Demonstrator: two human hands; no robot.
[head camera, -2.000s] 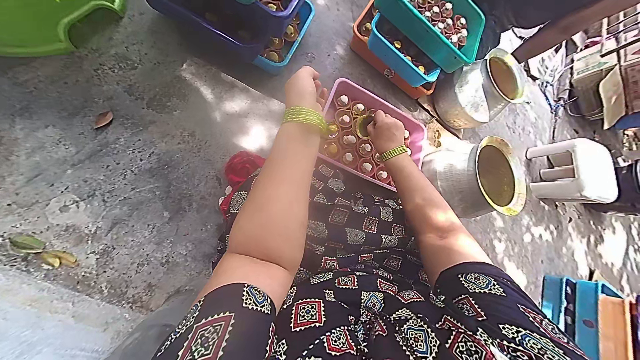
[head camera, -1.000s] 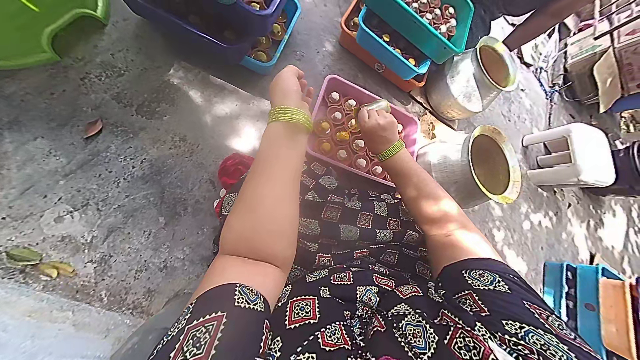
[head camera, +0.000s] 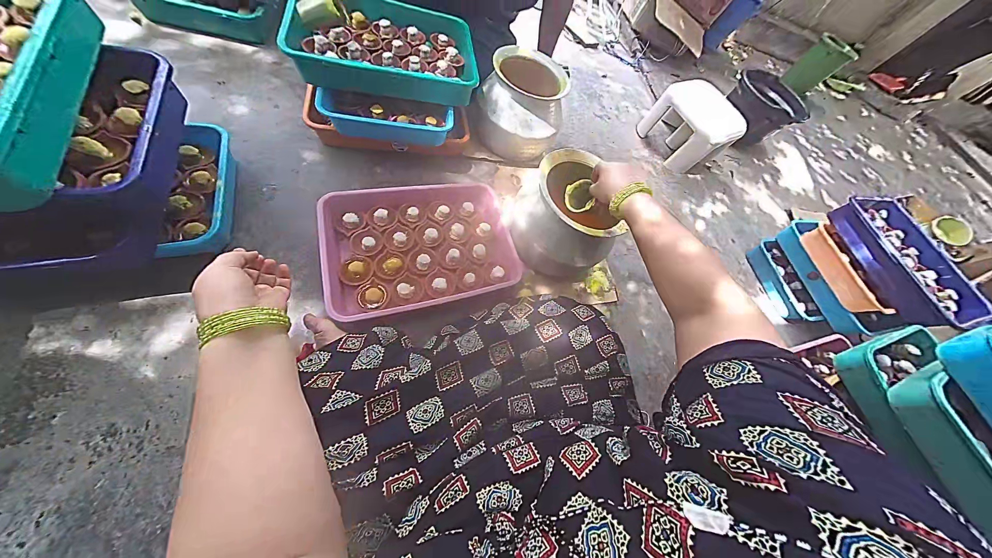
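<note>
My right hand (head camera: 614, 184) grips a small cup (head camera: 580, 195) with a yellow-green rim at the mouth of a metal pot (head camera: 554, 252) that holds amber liquid. Left of the pot, a pink plastic tray (head camera: 329, 256) carries rows of small clay-coloured cups with white tips. Yellow material covers several cups at its lower left, one being the cup (head camera: 373, 295) in the bottom row. My left hand (head camera: 242, 283) is empty, palm up with loosely curled fingers, left of the tray and above the concrete floor.
A second metal pot (head camera: 521, 116) stands behind the first. Stacked crates with filled cups include a teal crate (head camera: 380, 77) at the back and a dark blue crate (head camera: 167, 116) at left. A white plastic stool (head camera: 701, 116) and a black bucket (head camera: 767, 108) stand back right. More crates (head camera: 883, 372) are at right.
My right hand has moved from over the pink tray, right to the metal pot, with the small cup in it. My left hand has moved left, away from the tray. The view has shifted.
</note>
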